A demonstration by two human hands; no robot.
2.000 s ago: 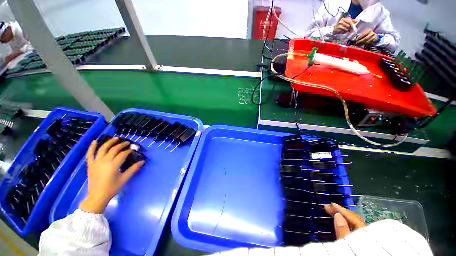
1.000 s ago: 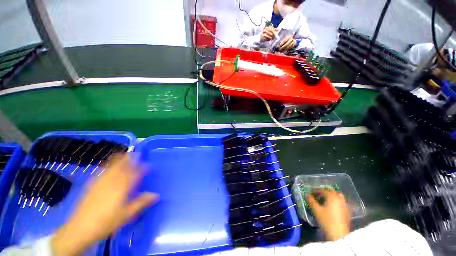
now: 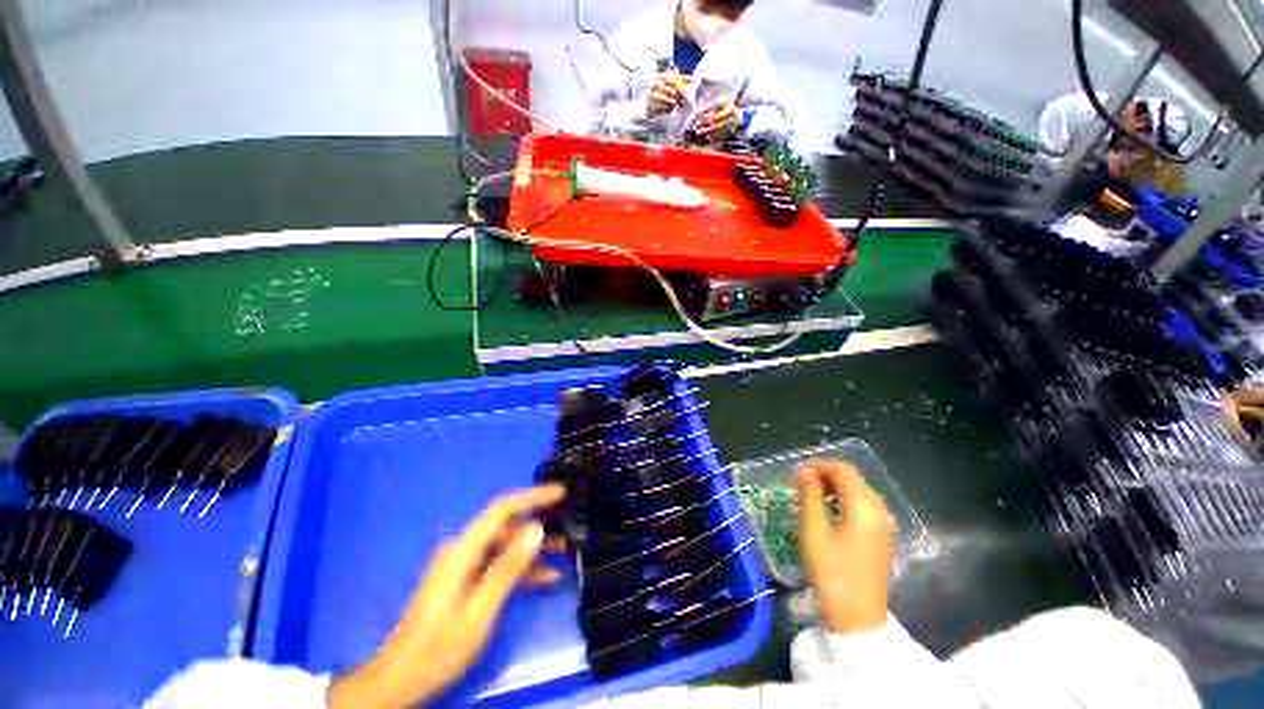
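Note:
Black plastic housings [image 3: 631,547] with thin silvery leads pointing right stand in rows along the right side of the middle blue tray [image 3: 402,478]. My left hand [image 3: 478,575] is at the left edge of these rows, its fingertips at a black housing [image 3: 557,478]; whether they grip it is unclear. My right hand [image 3: 848,540] is over the clear plastic box [image 3: 908,519], which holds small green circuit boards [image 3: 772,515]. Its thumb and index finger are bent close together, and anything between them is too small to tell.
Another blue tray [image 3: 167,568] at left holds two groups of housings. Beyond the bench, a red tray [image 3: 624,229] holds a white syringe [image 3: 645,186] and sits above a control box [image 3: 756,295], with a looping hose. A person faces me behind it. Stacked black trays [image 3: 1081,333] stand at right.
My left hand has moved from the left blue tray to the housings in the middle tray. My right hand went from the housings to the clear box and is now raised slightly there. The view has turned right.

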